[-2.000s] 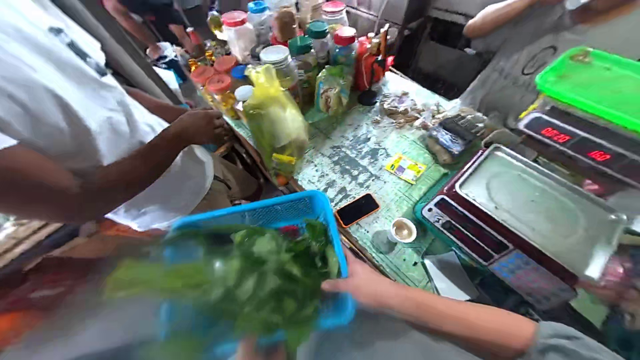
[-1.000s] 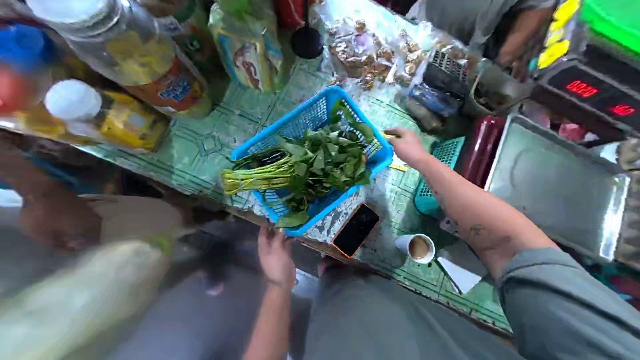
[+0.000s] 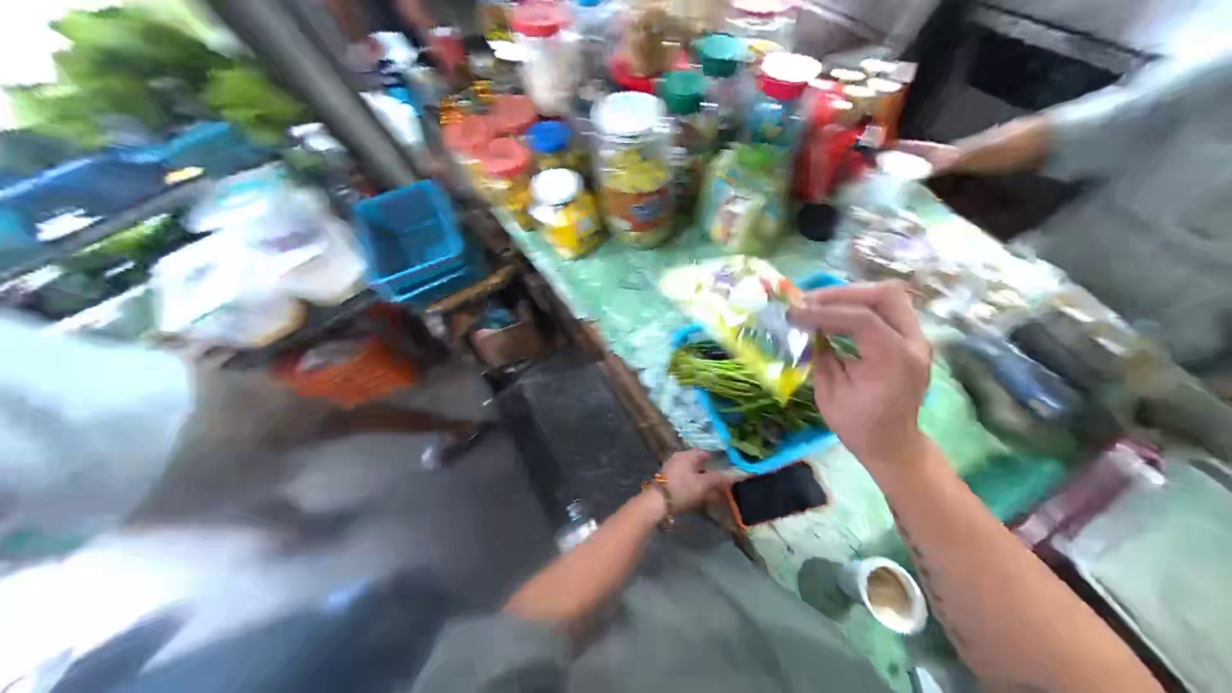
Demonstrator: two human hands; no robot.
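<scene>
My right hand (image 3: 871,361) pinches a small yellow printed plastic packet (image 3: 746,313) between thumb and fingers, raised above a blue plastic basket (image 3: 717,423). Inside the basket lie leafy greens (image 3: 756,409) with long green stems, partly hidden by the packet. My left hand (image 3: 691,481) rests at the wooden table edge by the basket's near corner, beside a smartphone (image 3: 778,494) in an orange case; whether its fingers grip the edge is unclear. A white cup with a light brown drink (image 3: 890,594) stands under my right forearm.
Lidded jars (image 3: 633,168) crowd the far left of the green table (image 3: 616,279). Plastic bags of small goods (image 3: 895,231) lie farther right, near another person's arm (image 3: 1001,144). A blue crate (image 3: 409,236) and an orange crate (image 3: 351,366) are beyond the aisle. A person's blurred white clothing is at left.
My right hand has left the basket's rim and now holds up the yellow packet. The basket, held over the table's near edge in the oldest frame, rests on the table. The view has swung left.
</scene>
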